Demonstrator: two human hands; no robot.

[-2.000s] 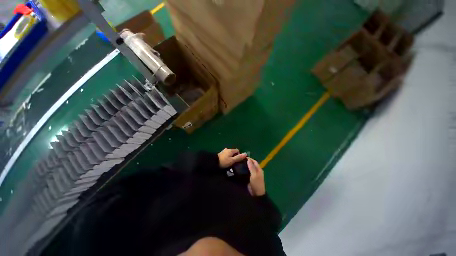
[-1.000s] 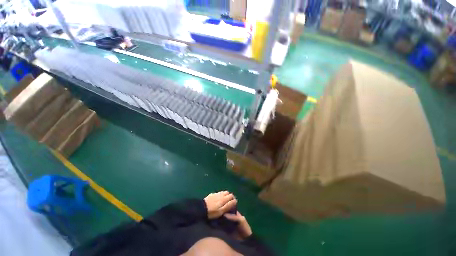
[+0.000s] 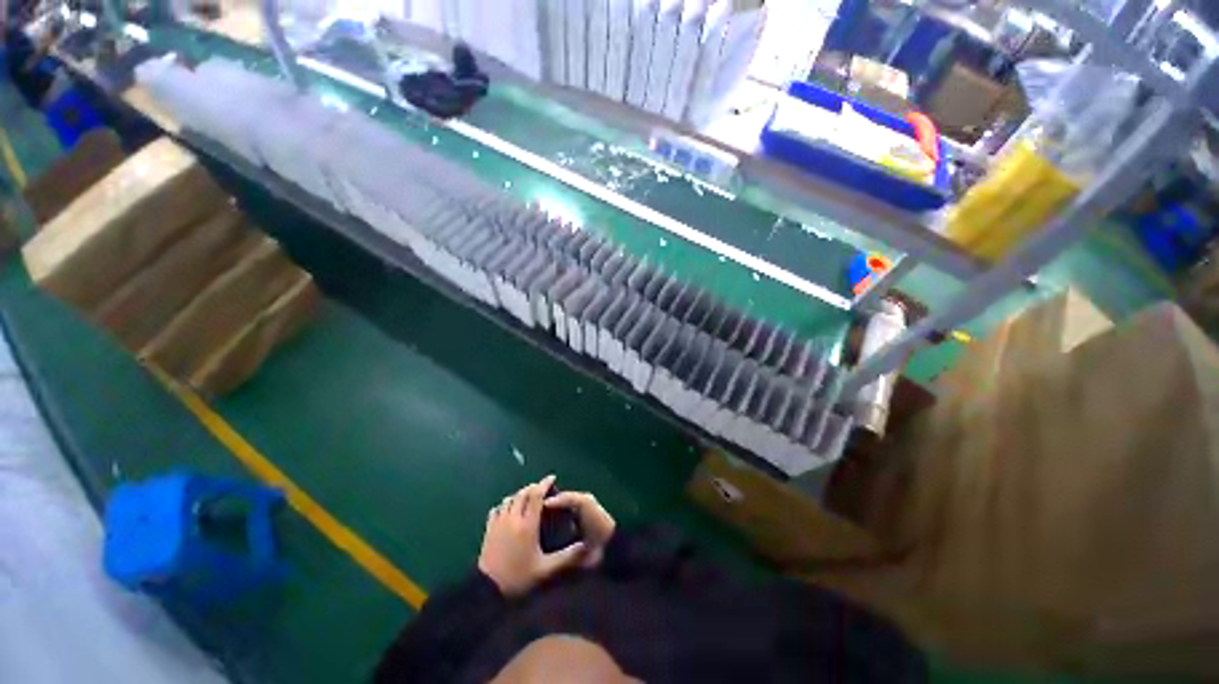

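Observation:
A small black device housing [image 3: 559,527] is held between my two bare hands, low in the middle of the head view. My left hand [image 3: 524,540] is on its left side, with the fingers pointing up. My right hand [image 3: 591,524] is on its right side, with curled fingers. The hands cover most of the housing, so its details are hidden. Both hands are small in the picture, above the green floor.
A long green-topped bench [image 3: 642,201] carries rows of upright grey-white dividers [image 3: 602,327]. A blue tray [image 3: 856,150] sits on its upper shelf. A blue stool [image 3: 187,532] stands left. Brown cartons [image 3: 1056,454] stand right, and more brown cardboard [image 3: 167,261] stands left.
The view has swung round, so the bench now crosses the middle and the stool shows at left. My hands stay together at the housing, which shows more clearly than a second ago.

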